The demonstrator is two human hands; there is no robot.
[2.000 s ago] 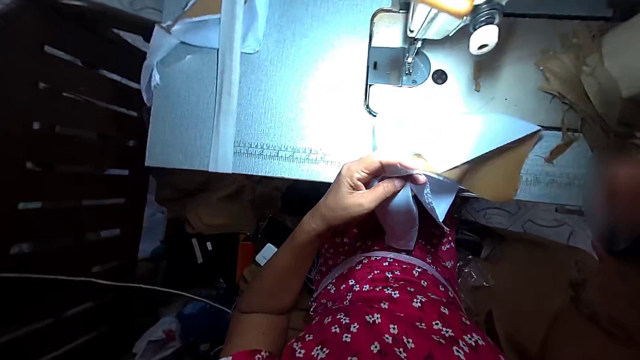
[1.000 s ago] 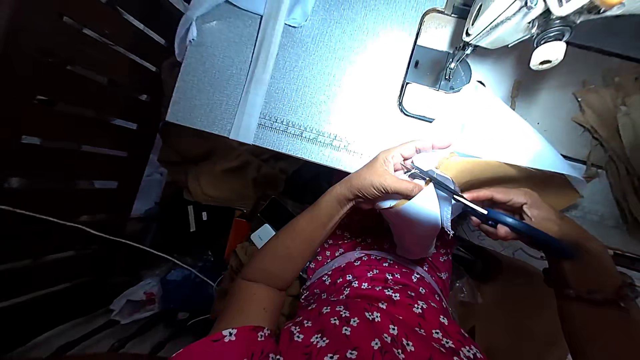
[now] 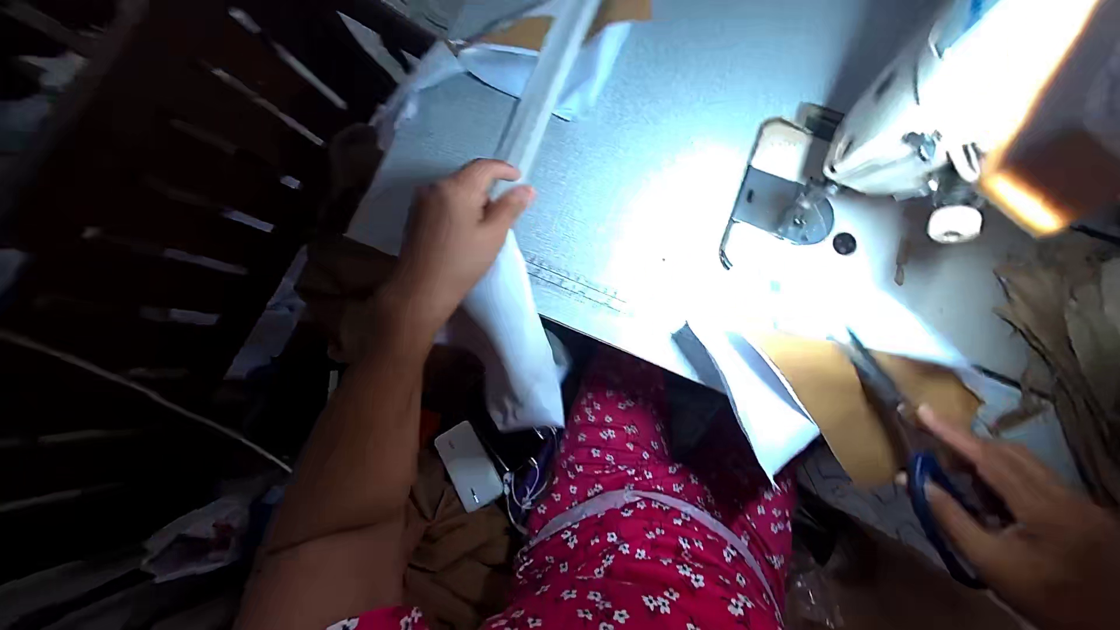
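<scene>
My left hand (image 3: 459, 236) grips a long white fabric strip (image 3: 516, 324) at the left of the sewing table; its lower end hangs over the front edge. My right hand (image 3: 1006, 499) holds scissors with dark blue handles (image 3: 927, 499), their blades lying over a tan piece (image 3: 831, 394). Beside and partly over that tan piece is white fabric (image 3: 761, 402), with a folded corner hanging past the table edge. The sewing machine's needle and presser foot area (image 3: 805, 210) stands behind, with no hand on it.
The sewing machine head (image 3: 901, 131) reaches in from the upper right under a bright lamp. Brown scraps (image 3: 1050, 359) lie at the right. More white and tan fabric (image 3: 499, 66) lies at the upper left. A white phone-like object (image 3: 469, 465) lies below the table.
My left hand has let go of the white and tan pieces, moved left and taken hold of the white strip. My right hand has moved right with the scissors. The view has shifted.
</scene>
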